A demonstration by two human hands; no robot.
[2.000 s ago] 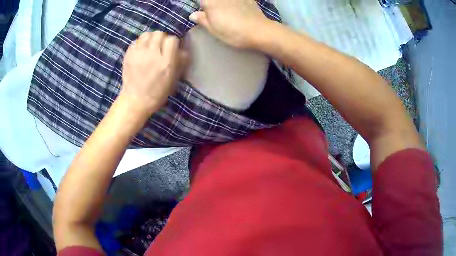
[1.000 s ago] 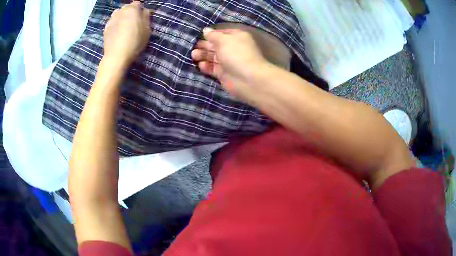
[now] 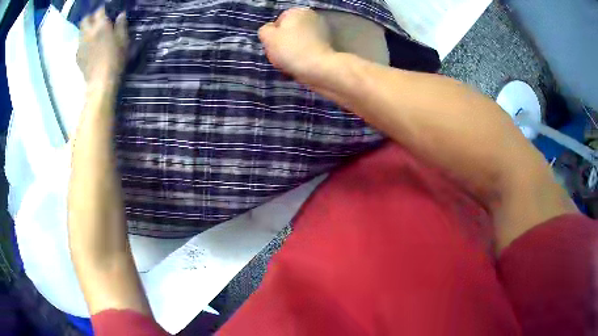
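Note:
A plaid garment (image 3: 216,131), dark purple with white-grey check lines, lies over a cream pressing pad (image 3: 360,36). The pad shows through an opening at the upper right, with a plain dark part (image 3: 412,54) beside it. My right hand (image 3: 298,41) is closed on the plaid garment at the near edge of the opening; its fingertips are partly hidden. My left hand (image 3: 101,47) is at the garment's upper left edge, blurred, with its fingers bent over bunched cloth.
A white table cover (image 3: 262,213) shows under the garment and along the left. A round white stand base (image 3: 519,104) with a pole is on the speckled grey floor (image 3: 488,56) at right. A grey surface (image 3: 557,46) lies at upper right.
My left hand has moved left and the plaid garment is spread wider to the left. My right hand has moved from the opening's middle to its left edge and closed. The view has shifted.

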